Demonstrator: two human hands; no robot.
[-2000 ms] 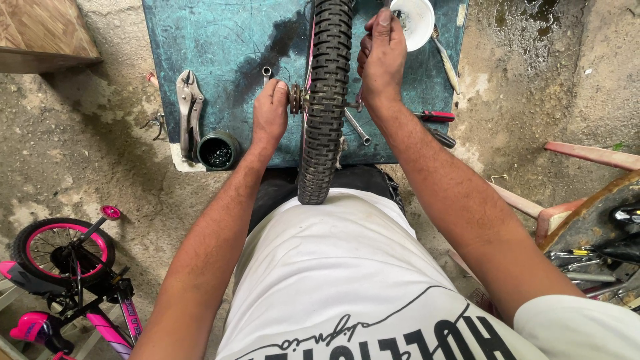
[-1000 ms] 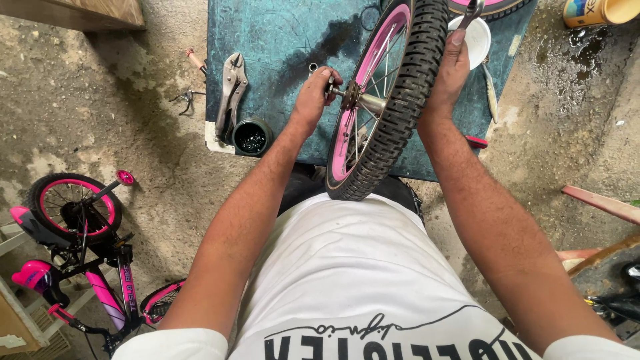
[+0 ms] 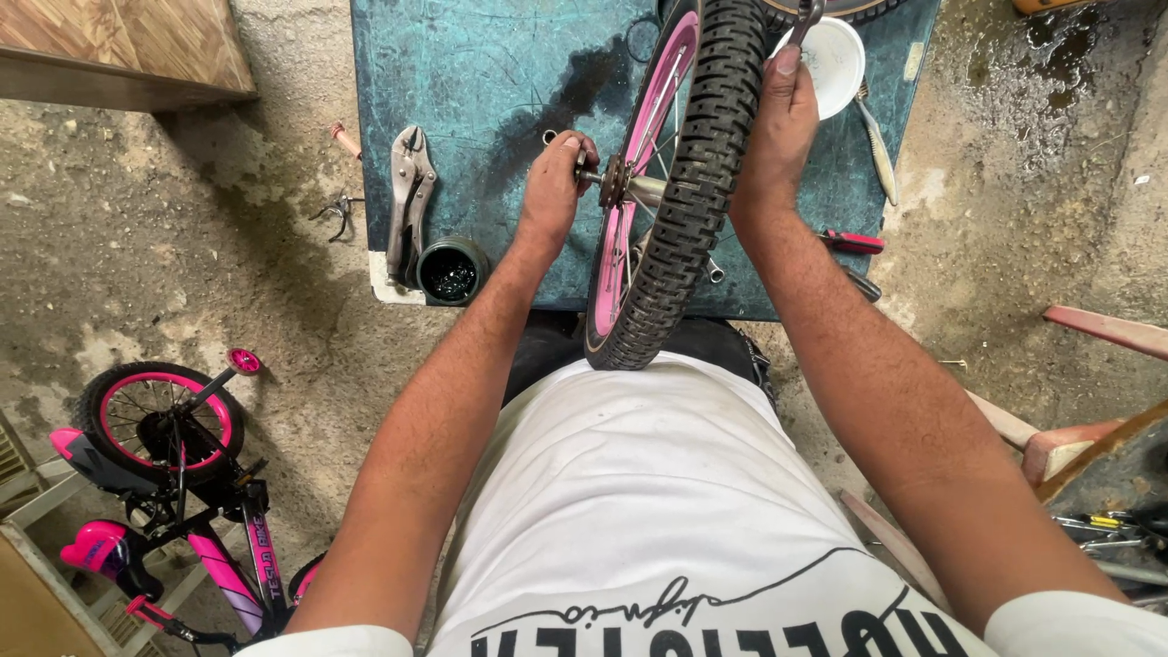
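Note:
A small bicycle wheel with a pink rim and a knobby black tire (image 3: 707, 155) stands tilted between my hands, its lower edge by my white shirt. My left hand (image 3: 555, 182) grips a metal tool, probably a wrench, at the end of the wheel's axle (image 3: 593, 175), left of the hub. My right hand (image 3: 780, 128) lies against the tire's right side and holds a steel wrench (image 3: 807, 20) upright between thumb and palm. Behind that hand is a white plastic bowl (image 3: 835, 68). A wrench end (image 3: 715, 272) shows on the table right of the tire.
The blue-green table (image 3: 456, 55) bears locking pliers (image 3: 411, 201), a jar of dark grease (image 3: 452, 271), a brush (image 3: 878, 151), a red-handled tool (image 3: 853, 242) and another wheel (image 3: 849, 11). A pink and black child's bicycle (image 3: 219, 557) lies lower left. A wooden box (image 3: 119, 46) stands upper left.
The wheel has gone from upright, edge-on to me, to tilted, showing its pink rim. My right hand has moved from beside the bowl onto the tire. My left hand remains near the axle.

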